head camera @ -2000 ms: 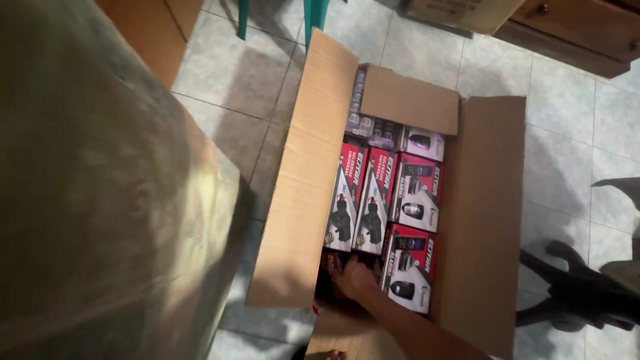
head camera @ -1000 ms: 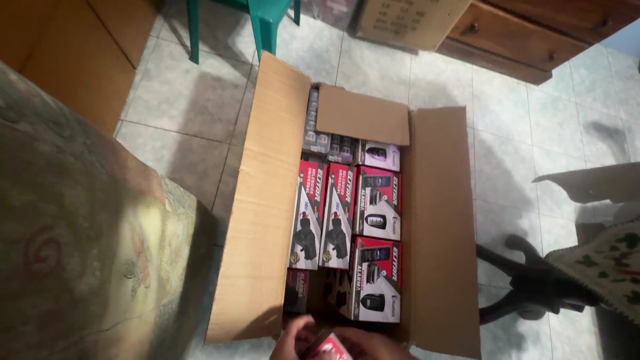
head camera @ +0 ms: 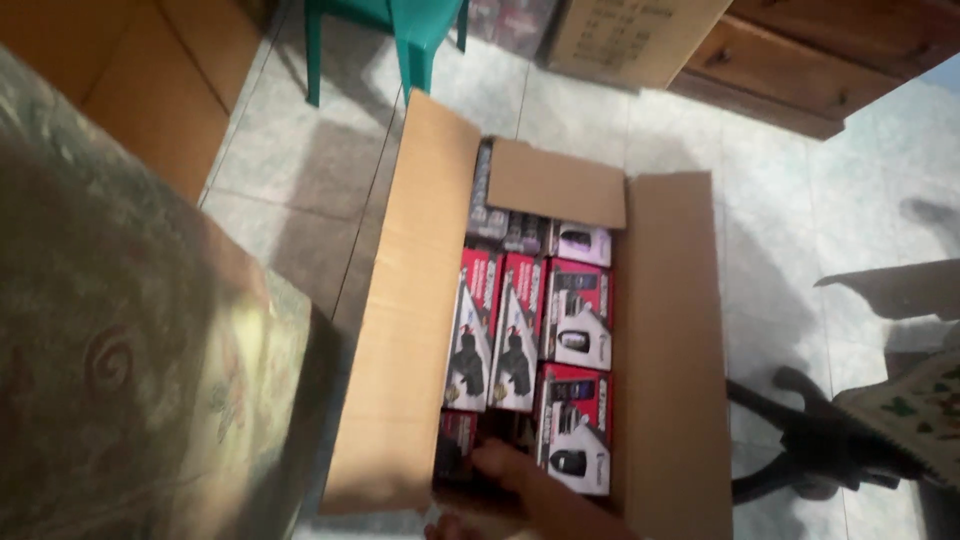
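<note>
An open cardboard carton (head camera: 675,337) stands on the floor, packed with red, black and white product boxes. Two narrow boxes, the left one (head camera: 472,330) and its neighbour (head camera: 516,334), lie side by side. Wider boxes (head camera: 576,427) line the right side, and small dark-and-clear packs (head camera: 487,217) sit at the far end. My right hand (head camera: 499,461) reaches into the gap at the near end, beside a darker red box (head camera: 456,442); its fingers are blurred, so any grip is unclear. Only part of my left hand (head camera: 450,527) shows, low at the carton's near edge.
A patterned cloth-covered surface (head camera: 135,337) fills the left. Beyond the carton stand a green plastic chair (head camera: 416,37), another cardboard box (head camera: 622,37) and a wooden drawer unit (head camera: 787,60). Dark furniture legs (head camera: 810,442) are at the right.
One second ago both hands were together at the bottom around a small red-and-white item, which is not seen now. My right hand has moved into the carton's near end.
</note>
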